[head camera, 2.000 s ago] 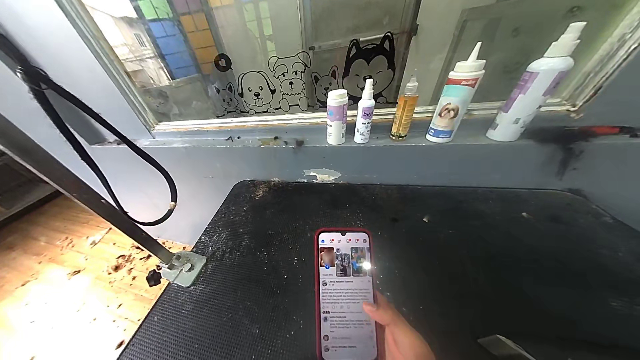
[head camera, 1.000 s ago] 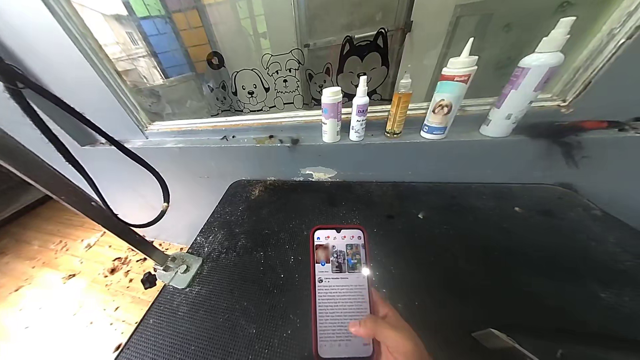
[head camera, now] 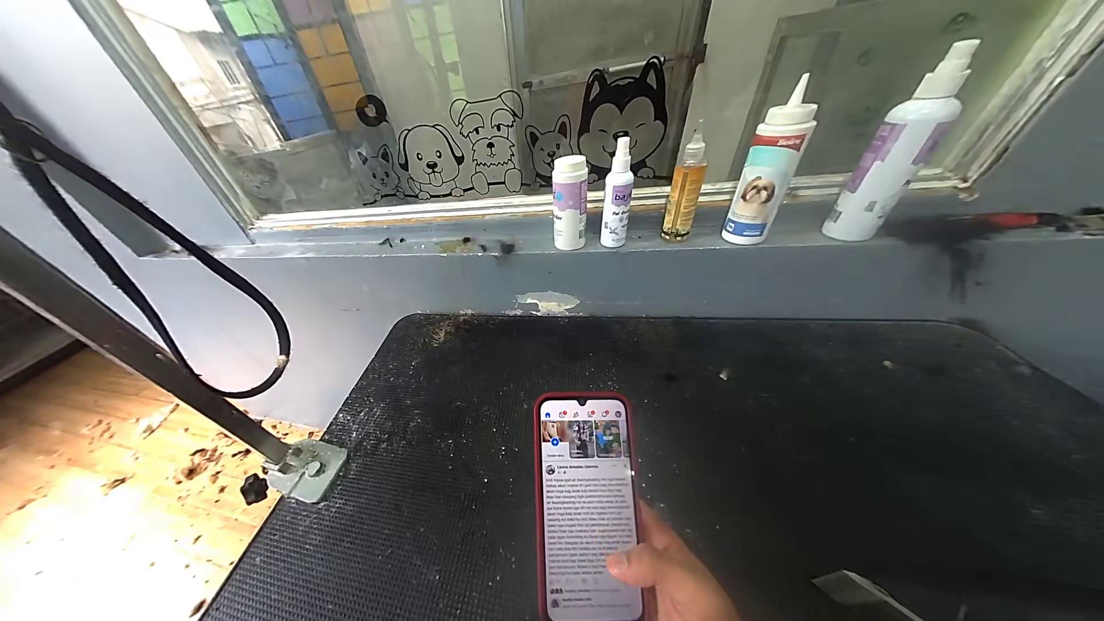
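Observation:
My right hand (head camera: 677, 573) holds a smartphone in a red case (head camera: 589, 509) upright over a black textured grooming table (head camera: 776, 414). The thumb rests on the lower right of its lit screen, which shows small pictures above a block of text. The fingers behind the phone are mostly hidden. At the lower right, a flat metal end of some tool (head camera: 858, 593) lies on the table, partly cut off by the frame. My left hand is not in view.
Several bottles, among them a white spray bottle (head camera: 897, 164) and an amber bottle (head camera: 684, 194), stand on the window sill (head camera: 509, 246). A red-handled tool (head camera: 1013, 221) lies at the sill's right. A metal arm (head camera: 164, 371) with a black loop (head camera: 280, 336) is clamped at the table's left edge.
The screen has gone from several shorter posts two seconds ago to one long block of text. My thumb has shifted from the phone's right edge onto the screen.

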